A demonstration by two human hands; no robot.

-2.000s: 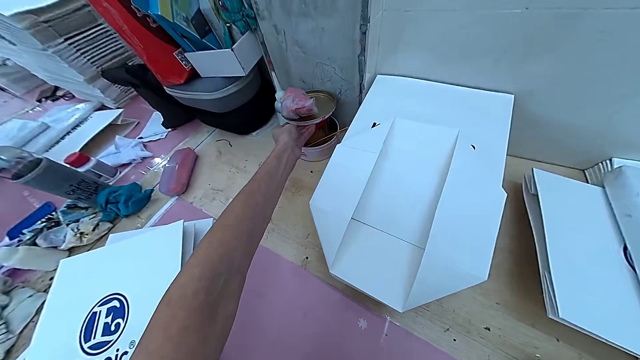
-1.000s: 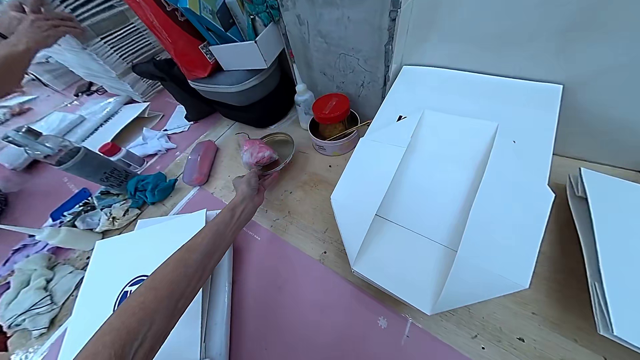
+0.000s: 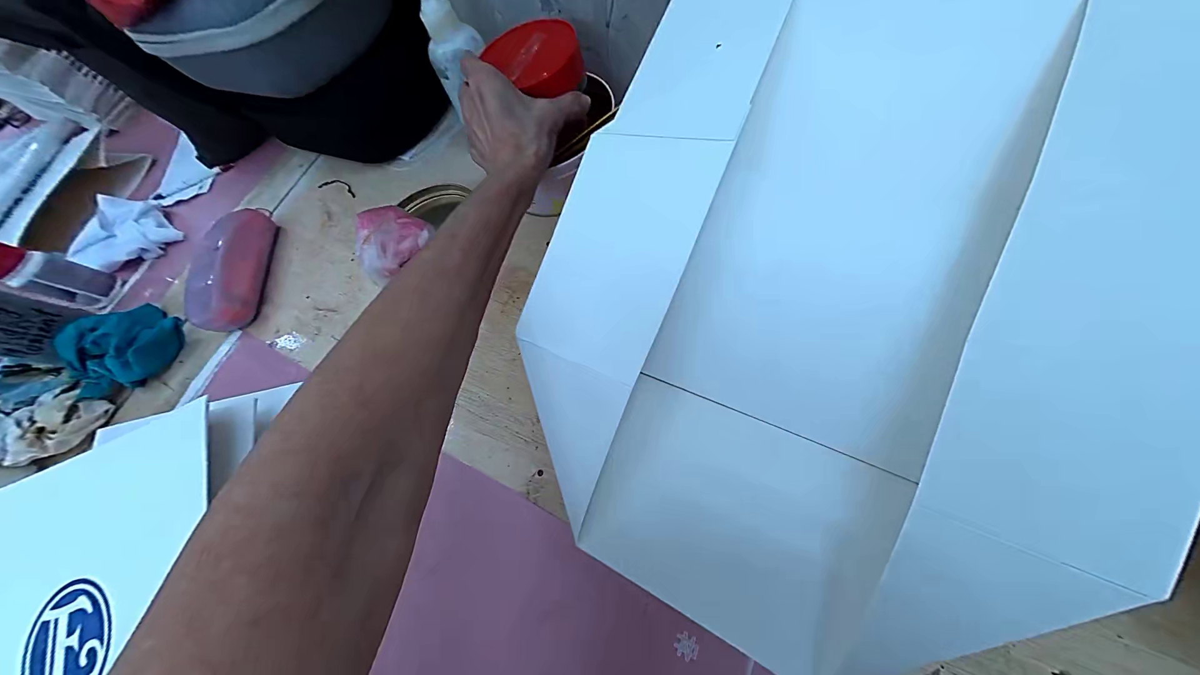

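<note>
My left hand (image 3: 516, 117) reaches up from the lower left, its fingers and thumb around a red-lidded jar (image 3: 539, 58). The jar sits at the mouth of a round tub (image 3: 555, 187), partly hidden by the hand; a thin stick leans out of the tub. A white plastic bottle (image 3: 452, 47) stands just left of the hand. Beside my forearm, a pink plastic-wrapped bundle (image 3: 389, 242) touches a round metal lid (image 3: 433, 199), which the arm partly covers. An unfolded white cardboard box (image 3: 825, 244) lies on the right. My right hand is out of view.
A dark bag or bin (image 3: 309, 103) stands at the upper left. Below it lie a reddish case (image 3: 232, 270), crumpled white paper (image 3: 124, 230) and a teal cloth (image 3: 122, 349). Folded white card with a blue logo (image 3: 112, 506) is at the lower left, by a pink sheet (image 3: 525, 572).
My left hand has let go of the metal lid and pink bundle, which now lie on the table, and has taken hold of the red-lidded jar. The view has moved closer.
</note>
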